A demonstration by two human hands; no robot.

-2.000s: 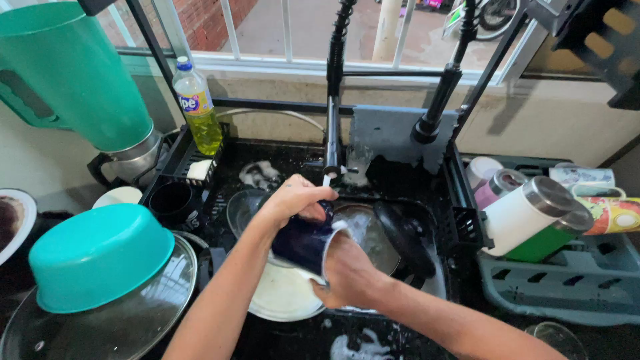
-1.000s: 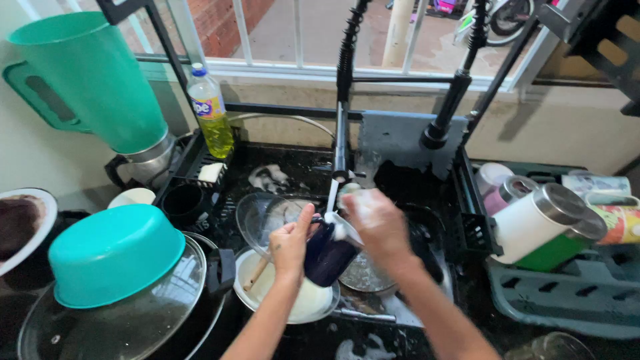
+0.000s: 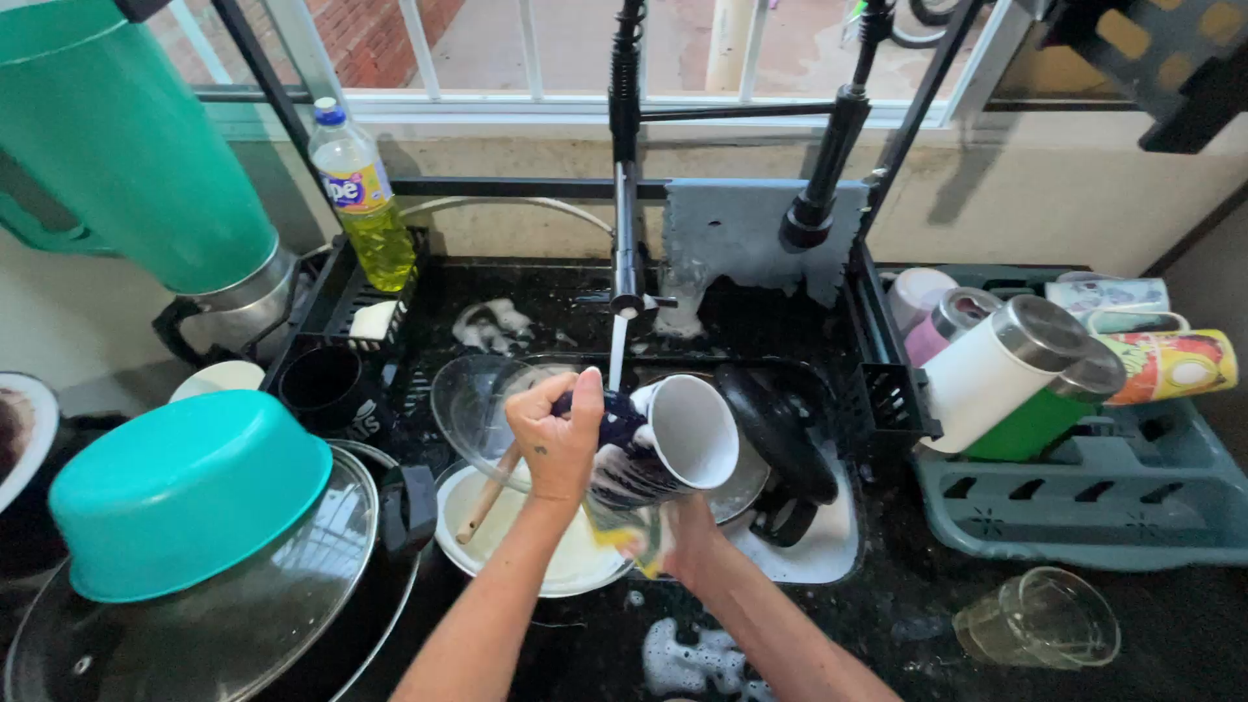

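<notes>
My left hand [image 3: 558, 439] grips the handle of a dark blue mug [image 3: 643, 458] with a pale inside, tilted so its mouth points right. White suds coat its side. Below the mug, my right hand [image 3: 682, 536] holds a foamy yellow sponge [image 3: 624, 541] against its underside; its fingers are mostly hidden. Water runs from the faucet [image 3: 627, 292] just behind the mug. A white bowl [image 3: 458, 561] with a wooden-handled utensil [image 3: 487, 497] lies under my left hand, beside a clear glass bowl [image 3: 468, 414]. Black-handled cookware [image 3: 775, 429] rests in the sink [image 3: 843, 546].
At left, a turquoise plastic bowl [image 3: 185, 487] sits on a glass pot lid [image 3: 292, 604], near a green blender jar [image 3: 146, 156] and a dish soap bottle [image 3: 361, 205]. To the right are a grey dish rack [image 3: 1082, 507] with flasks and cups, and clear glasses [image 3: 1038, 619].
The mug has turned so its mouth faces right. My right hand, above the mug at its rim one second ago, is now beneath it with the sponge.
</notes>
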